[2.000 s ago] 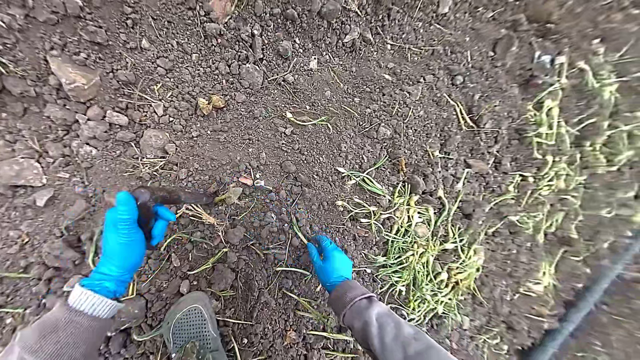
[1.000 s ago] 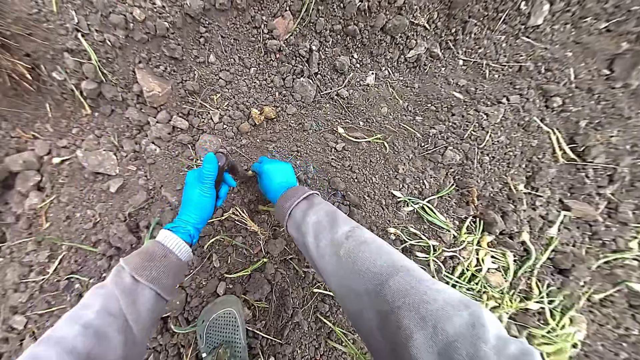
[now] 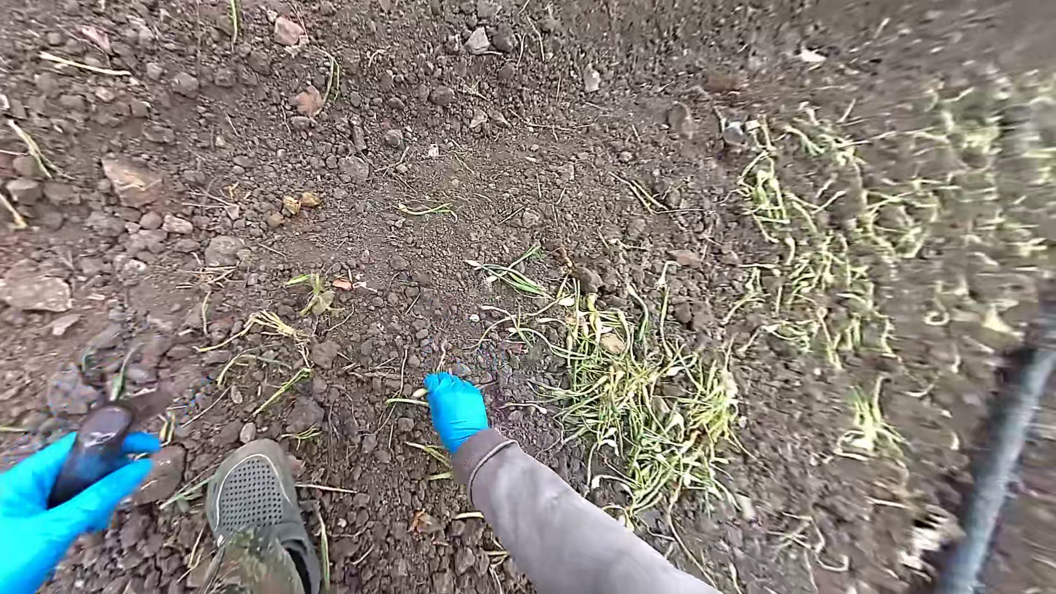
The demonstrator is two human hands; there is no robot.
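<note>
My left hand, in a blue glove at the lower left, holds a dark-handled hand tool; the far end of the tool is blurred against the soil. My right hand, also gloved in blue, is low over the soil at the centre, its fingers curled. Thin pale strands show beside its fingertips, but whether it grips them cannot be told. To the right of it lies a heap of uprooted green plants with pale stems. A single green sprig stands in the soil between the hands.
A shoe rests on the ground between my hands. More pulled plants are strewn at the right, near a dark pipe or hose. Stones, such as a large one, lie at the left.
My hands were close together a second ago and are now apart: the left, with the tool, has moved left and nearer my body, the right towards the plant heap. The view has shifted.
</note>
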